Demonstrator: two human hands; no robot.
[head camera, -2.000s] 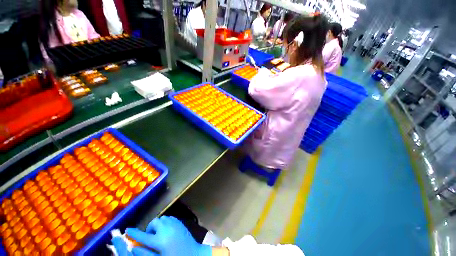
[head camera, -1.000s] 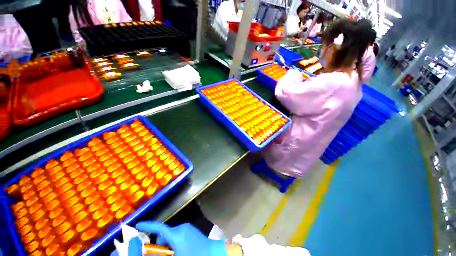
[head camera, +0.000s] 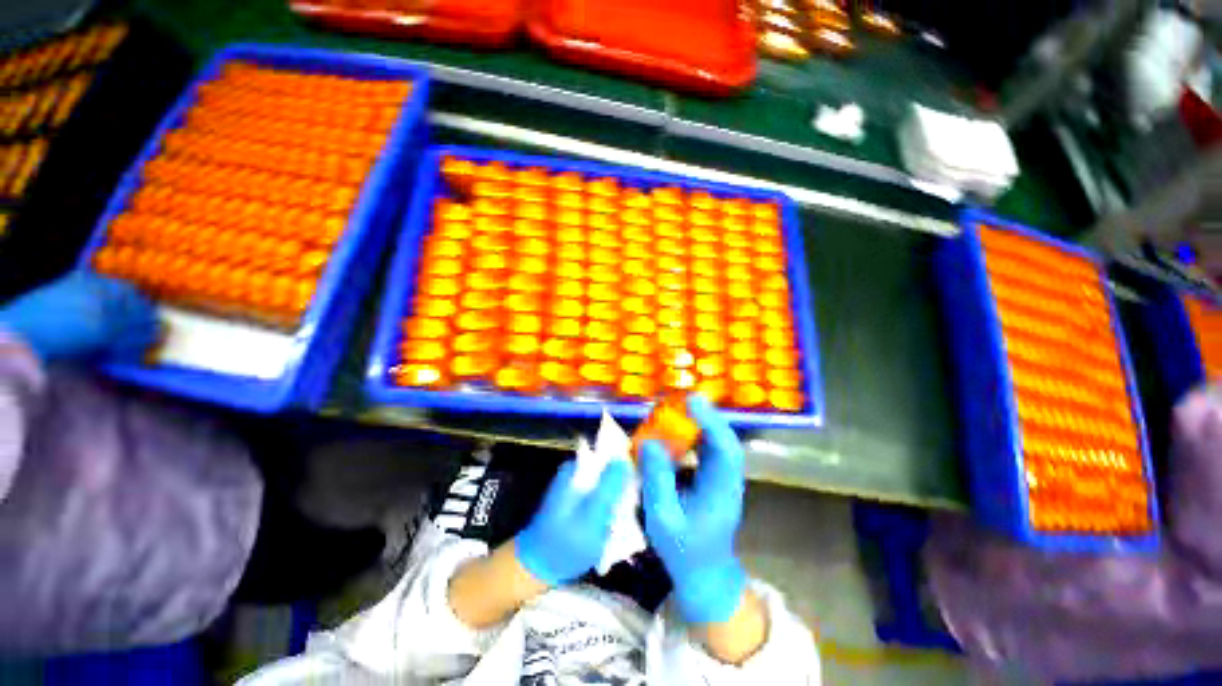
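My right hand (head camera: 697, 503), in a blue glove, holds a glossy orange-gold part (head camera: 667, 429) between its fingers, just off the front edge of the middle tray. My left hand (head camera: 576, 520), also blue-gloved, is shut on a white wipe (head camera: 622, 525), whose tip points up beside the part. Whether the wipe touches the part is hard to tell. The blue tray (head camera: 603, 405) in front of me is packed with rows of orange-gold parts, with a dark gap at its far left corner.
Another blue tray (head camera: 221, 389) stands at left, with a neighbour's blue-gloved hand (head camera: 81, 319) at its near corner. More blue trays (head camera: 1092, 540) are at right. Beyond the rail are red trays (head camera: 650, 40), a white wipe stack (head camera: 958, 148) and a crumpled wipe (head camera: 840, 122). People in pink sit on both sides.
The view has swung left and down, so the middle tray is now central and the left tray shows. Both my hands are now clearly in view, with the part raised in the right hand.
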